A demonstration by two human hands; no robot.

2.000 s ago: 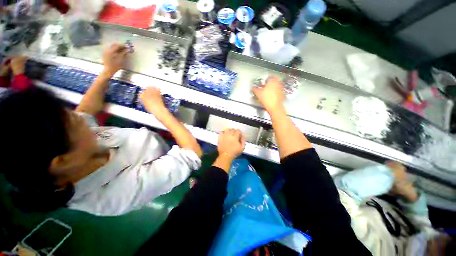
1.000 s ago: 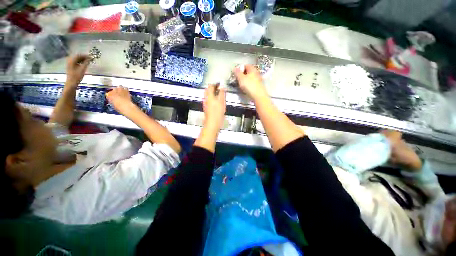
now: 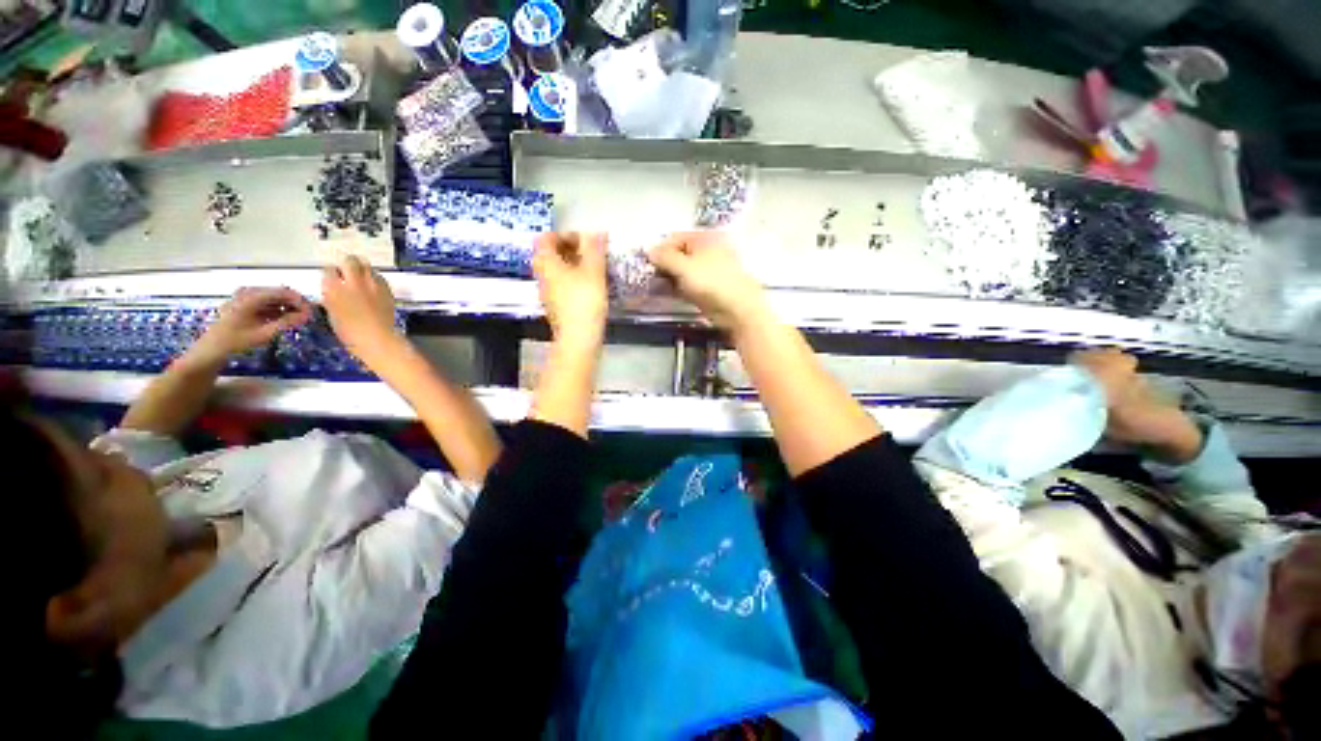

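Note:
My left hand point(image 3: 574, 281) is over the front edge of the parts tray point(image 3: 826, 269), its fingertips close together; a small dark spot shows at them, too small to name. My right hand point(image 3: 704, 272) is just right of it, its fingers bent at a pile of small silvery leaded components point(image 3: 633, 269). Whether either hand holds a part cannot be told. A blue circuit board panel point(image 3: 478, 229) with pale spots lies left of my left hand, behind the front rail. A clear component bag point(image 3: 722, 194) lies behind my right hand.
Two long rails point(image 3: 855, 308) run in front of the tray. White parts point(image 3: 988, 232) and black parts point(image 3: 1108, 252) are heaped at right. Solder wire spools point(image 3: 487, 47) stand behind the tray. A person's hands point(image 3: 358, 307) work over boards at left; another person sits at right.
My left hand has moved from the front rail up to the tray's edge. My right hand has moved from farther back in the tray to the silvery pile. The view has shifted rightward.

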